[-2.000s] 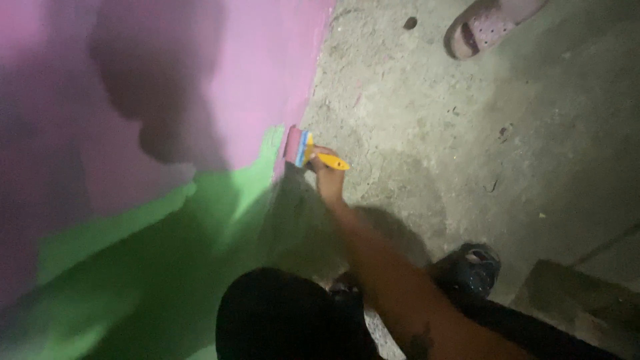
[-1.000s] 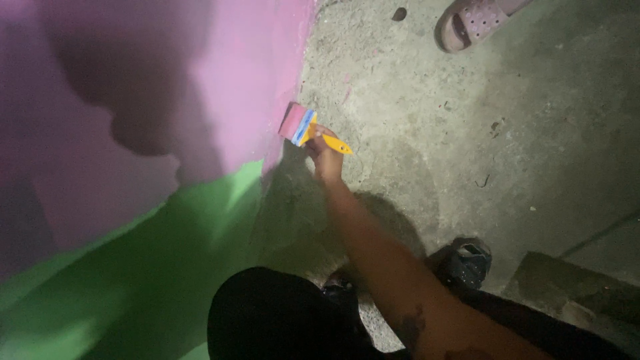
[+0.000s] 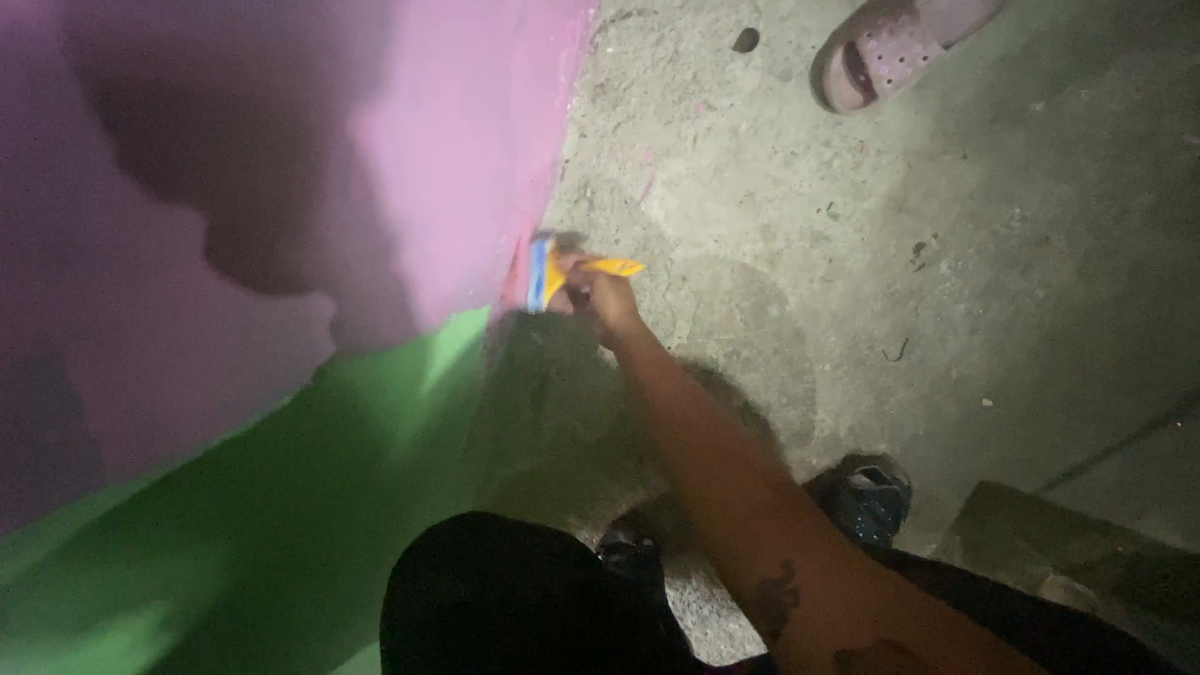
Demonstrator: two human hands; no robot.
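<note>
My right hand (image 3: 600,295) is closed around the yellow handle of a flat paintbrush (image 3: 542,274) with a blue-and-white band. Pink paint covers its bristles, which touch the lower edge of the wall (image 3: 441,225) where it meets the concrete floor. Above and left of the brush the wall is pink; below it the wall is green, with a slanting border between the colours. The brush is slightly blurred. My left hand is out of view.
Another person's foot in a pink perforated clog (image 3: 877,61) rests on the concrete floor (image 3: 769,197). My dark shoes (image 3: 867,497) and a black-clothed knee (image 3: 506,600) are at the bottom. A dark block-like object (image 3: 1059,544) lies at lower right. Shadows fall across the wall.
At the wall's base, pink now covers the edge strip that showed green two seconds ago. The brush, tilted one second ago, now stands more square to the wall's edge, still in my right hand.
</note>
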